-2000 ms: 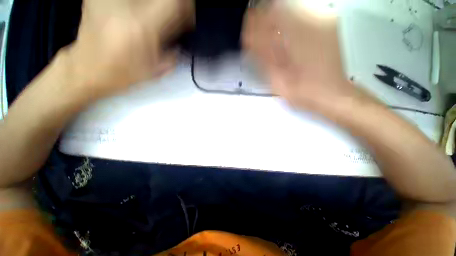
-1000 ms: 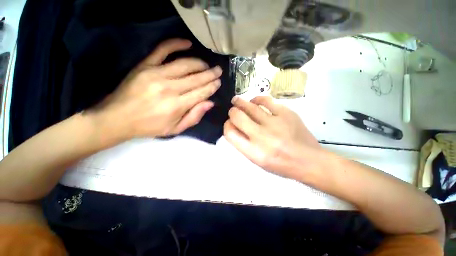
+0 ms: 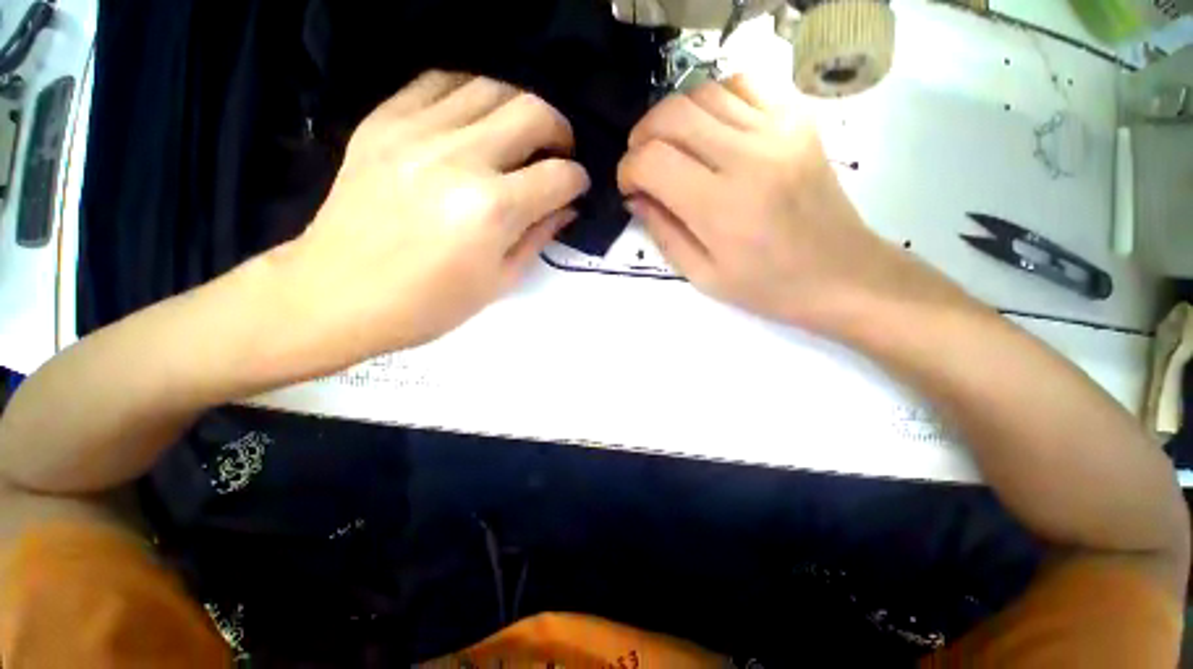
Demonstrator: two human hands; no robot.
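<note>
The black garment fabric (image 3: 223, 144) lies bunched on the left of the white table and runs between my hands. My left hand (image 3: 451, 196) has its fingers curled on the fabric, with the fingertips pinching it near its front corner. My right hand (image 3: 733, 183) holds the fabric's right edge with its fingertips, close in front of the presser foot (image 3: 691, 59). The needle tip cannot be made out. The sewing machine head (image 3: 674, 11) shows only at the top edge, with the cream ribbed knob (image 3: 844, 48) right of the foot.
Black thread snips (image 3: 1037, 255) lie on the table at the right, with loose thread (image 3: 1051, 141) behind them. More embroidered black cloth (image 3: 393, 523) covers the lap below the table edge. A dark object (image 3: 47, 163) lies at the far left. Cream cloth (image 3: 1168, 366) shows at the right edge.
The view has shifted, so the machine head is mostly out of the top. My left hand has gone from flat on the fabric to curled fingers, and both hands now pinch the fabric's front part.
</note>
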